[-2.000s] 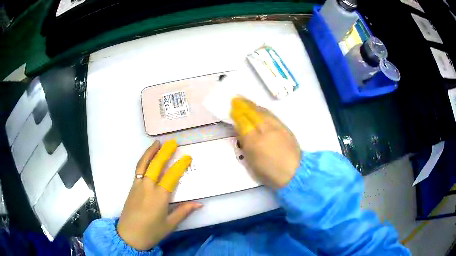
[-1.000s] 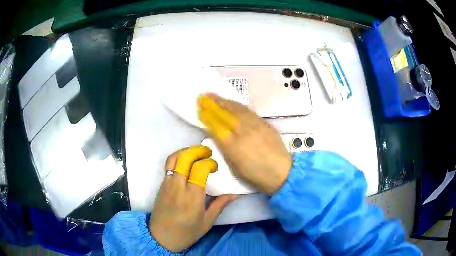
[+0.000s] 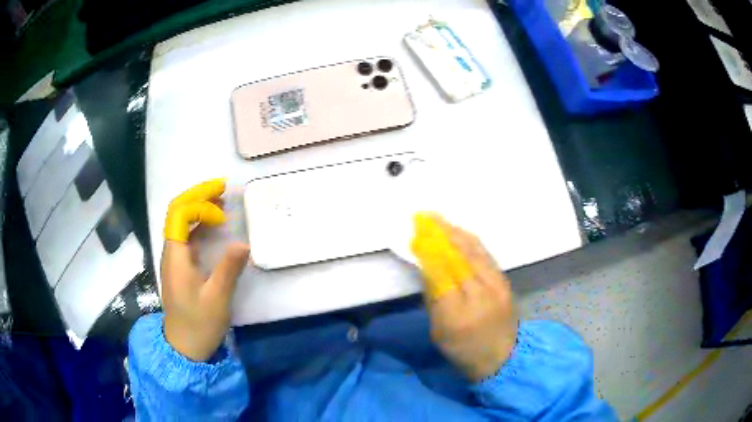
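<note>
Two smartphones lie on the white work mat [image 3: 289, 303]. The far, pink-gold phone [image 3: 338, 103] has a printed label at its left and three lenses at its right. The near, paler phone [image 3: 321, 210] shows one lens; its right end is covered by a white blur. My right hand [image 3: 462, 288], with yellow finger cots, presses a white wipe [image 3: 402, 246] at the near phone's lower right corner. The wipe is blurred and its outline merges with the mat. My left hand [image 3: 198, 260], also with yellow cots, is at the near phone's left end, fingers apart, holding nothing.
A folded white pad with a blue-green stripe [image 3: 449, 62] lies at the mat's far right. A blue parts box [image 3: 577, 74] with bottles stands beyond the mat's right edge. Overlapping whitish film sheets [image 3: 70, 214] lie on the dark surface at left.
My right hand has moved off the far phone to the near phone's right end. My left hand has moved left, off the near phone, and opened. The view has shifted.
</note>
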